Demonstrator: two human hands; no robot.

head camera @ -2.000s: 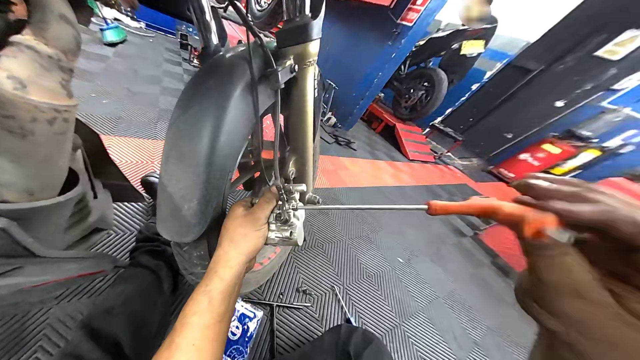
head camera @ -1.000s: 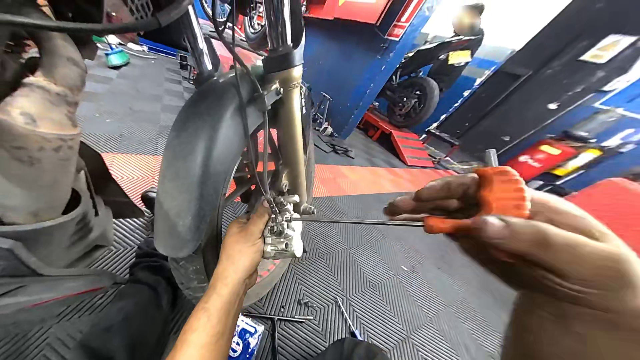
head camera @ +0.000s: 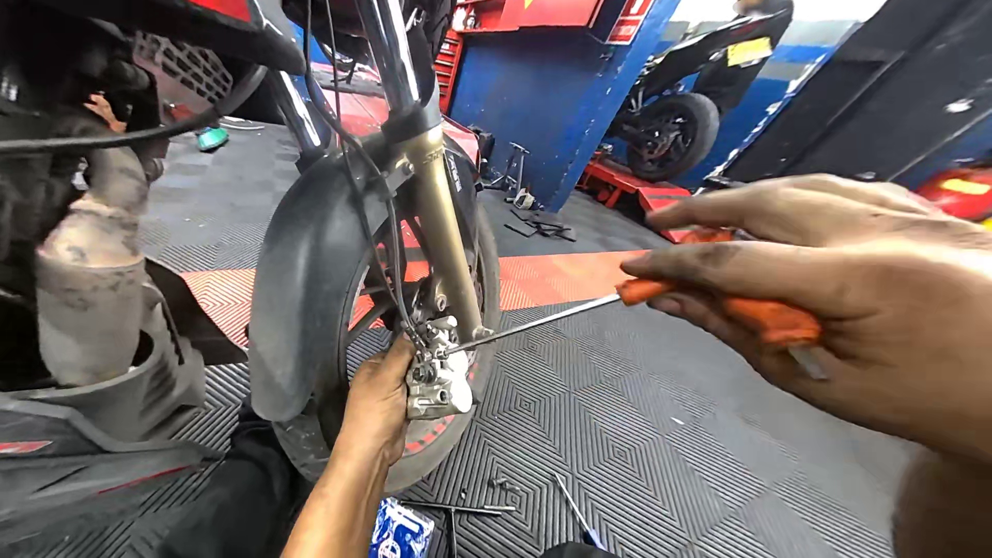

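My left hand [head camera: 380,399] grips a silver brake caliper [head camera: 440,387] beside a motorcycle's front wheel [head camera: 484,271], below the gold fork leg [head camera: 443,225]. Brake hoses [head camera: 364,194] run down to the caliper. On the right, my right hand [head camera: 806,287] is closed around the orange handle [head camera: 767,318] of a long tool, probably a screwdriver. Its thin metal shaft [head camera: 550,316] slopes down to the left, with the tip at the caliper's upper part. Whether the tip sits in a fastener I cannot tell. The black front fender [head camera: 298,279] covers the wheel's left side.
Below the wheel, a T-handle tool [head camera: 465,508], a thin tool with a blue handle [head camera: 573,504] and a blue-and-white packet [head camera: 401,531] lie on the ribbed mat. A large exhaust pipe [head camera: 89,310] stands at left. Behind are a blue pillar [head camera: 527,101] and another motorcycle [head camera: 674,132].
My right hand has shifted its hold on the orange handle, and the shaft now slopes up to the right instead of lying nearly level. My left hand stays at the caliper.
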